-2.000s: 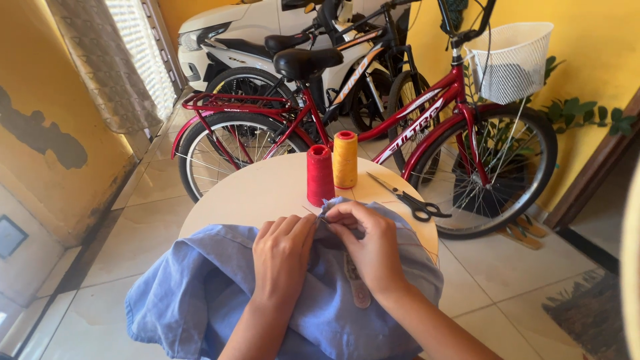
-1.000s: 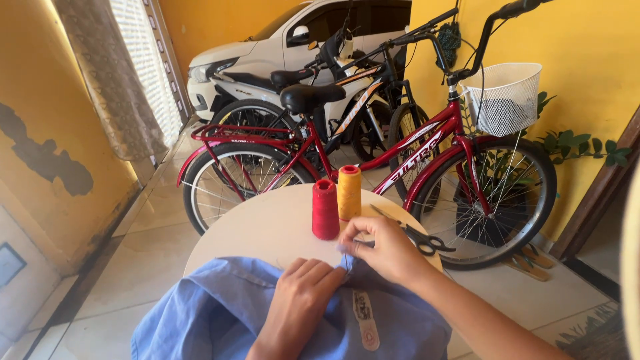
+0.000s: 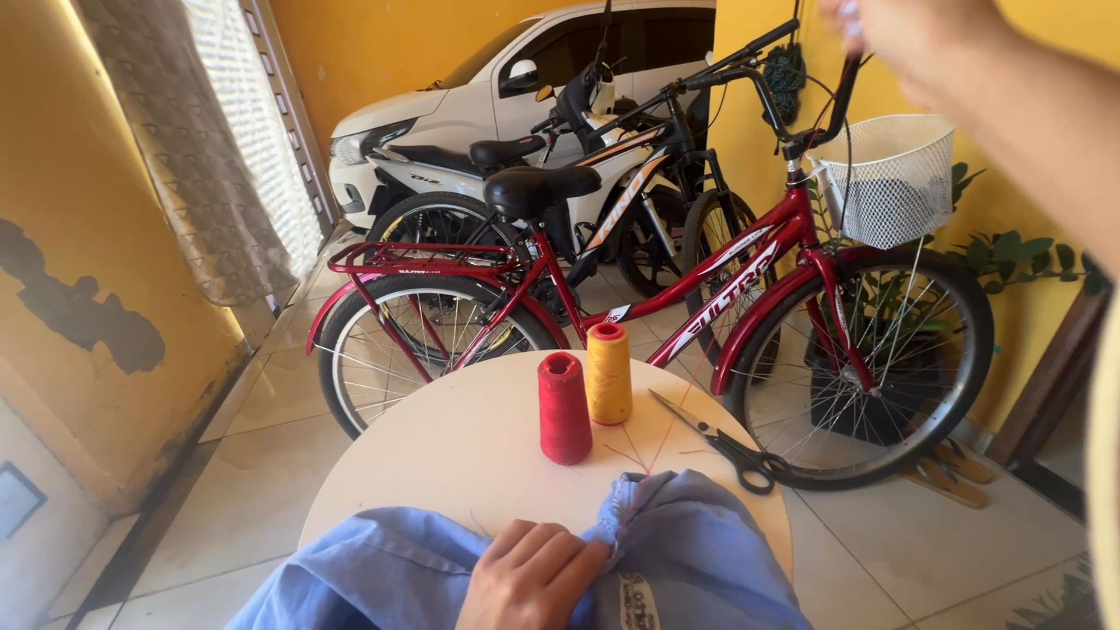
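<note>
My left hand grips the gathered edge of a blue cloth garment on the round table. My right hand is raised high at the upper right, blurred and partly out of the frame, its fingertips together. A thin red thread runs taut from the gathered cloth up toward that hand; a needle cannot be made out. Beyond the cloth stand a red thread cone and a yellow thread cone. Black-handled scissors lie at their right, blades slightly apart.
A red bicycle with a white basket stands just beyond the table. Behind it are another bicycle, a motorcycle and a white car. A potted plant is by the right wall, with sandals on the floor.
My right hand has moved from close over the cloth up to the upper right, and the thread now stretches between them. My left hand stays on the cloth.
</note>
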